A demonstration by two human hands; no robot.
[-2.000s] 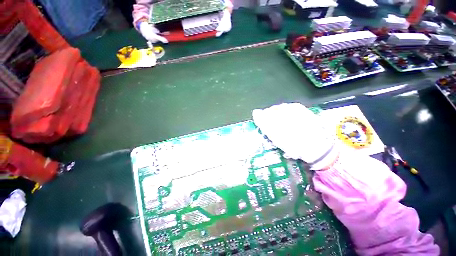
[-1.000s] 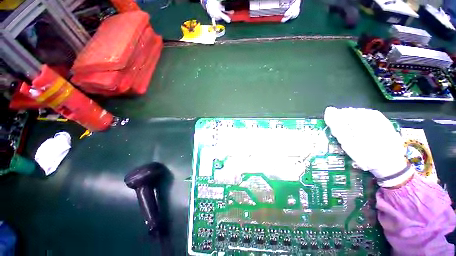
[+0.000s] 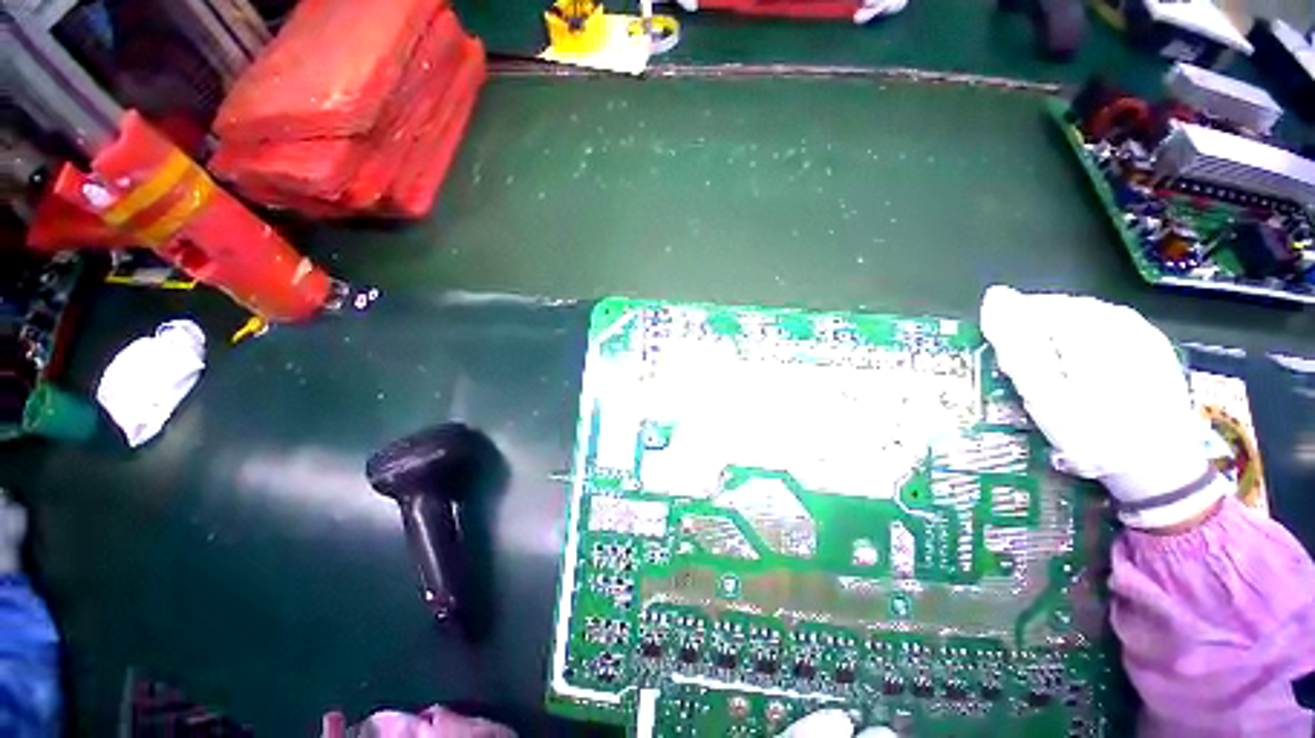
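Observation:
The power board (image 3: 865,562) lies in front of me with its solder side up, showing flat green with silvery traces and strong glare. My right hand (image 3: 1103,389), in a white glove with a pink sleeve, lies over the board's far right corner with its fingers closed at the edge; the thumb is hidden. My left hand (image 3: 825,725) is almost wholly cut off by the lower picture edge. Only a bit of white glove shows over the board's near edge, with pink cloth farther left. Its grip cannot be seen.
A black barcode scanner (image 3: 430,519) lies left of the board. Farther left are a crumpled white cloth (image 3: 152,382), a red-orange tube (image 3: 217,231) and stacked red blocks (image 3: 346,108). Another board (image 3: 1211,216) stands far right. A parts dish (image 3: 1233,454) is partly behind my right hand. Blue cloth (image 3: 26,649) shows at the left edge.
The view has swung left and down, so things shift across it. My right hand stays at the same corner of the board. White glove and pink cloth have appeared at the bottom edge.

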